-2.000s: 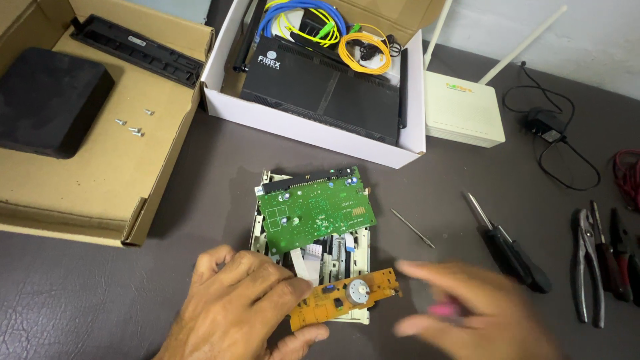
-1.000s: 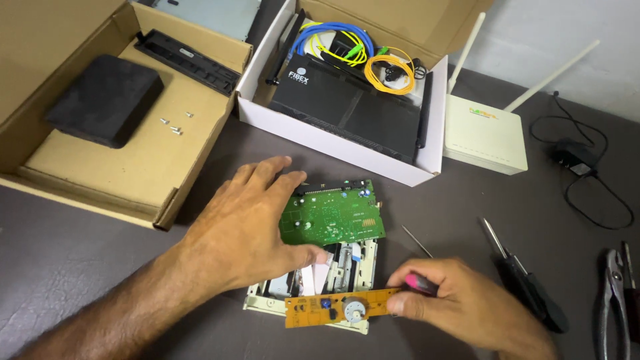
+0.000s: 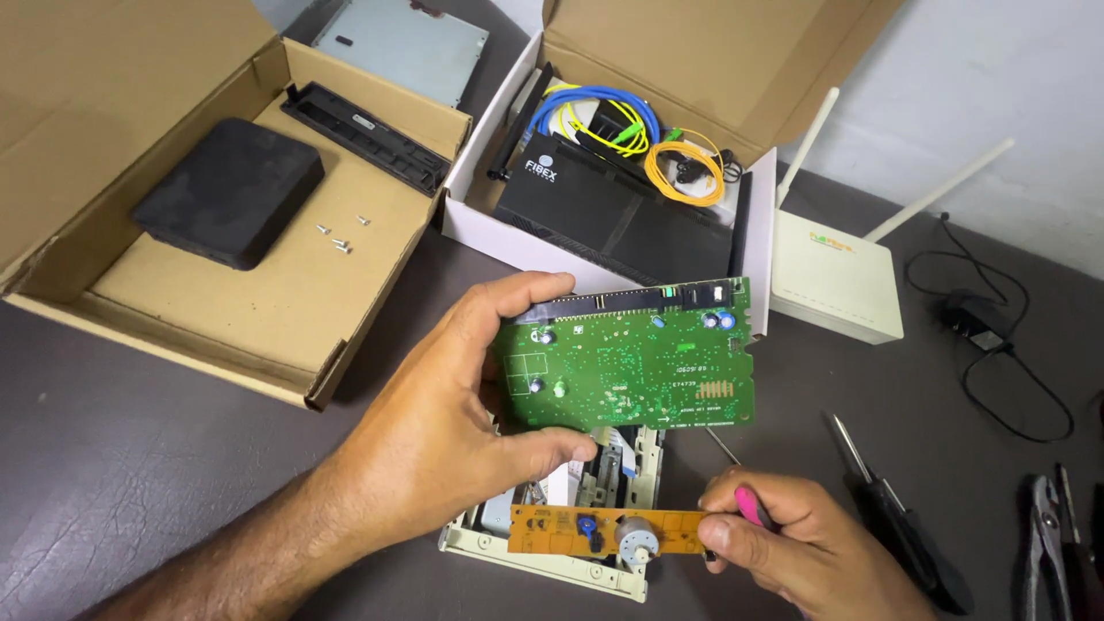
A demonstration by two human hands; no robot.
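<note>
My left hand grips a green circuit board at its left end, thumb at the lower edge and fingers at the top. The board is raised over the opened metal chassis of a disc drive. Between finger and thumb, my right hand holds the right end of an orange-brown circuit board that carries a small round motor. A screwdriver with a pink handle is also in my right hand, its thin shaft pointing up and left. White ribbon cables show between the two boards.
An open cardboard box at left holds a black case, a black plastic bezel and several screws. Behind are a box with a black router and cables, and a white router. Screwdrivers and pliers lie right.
My left hand has gone from the orange-brown board to the green board, which it has taken hold of and lifted. My right hand has taken hold of the orange-brown board's right end.
</note>
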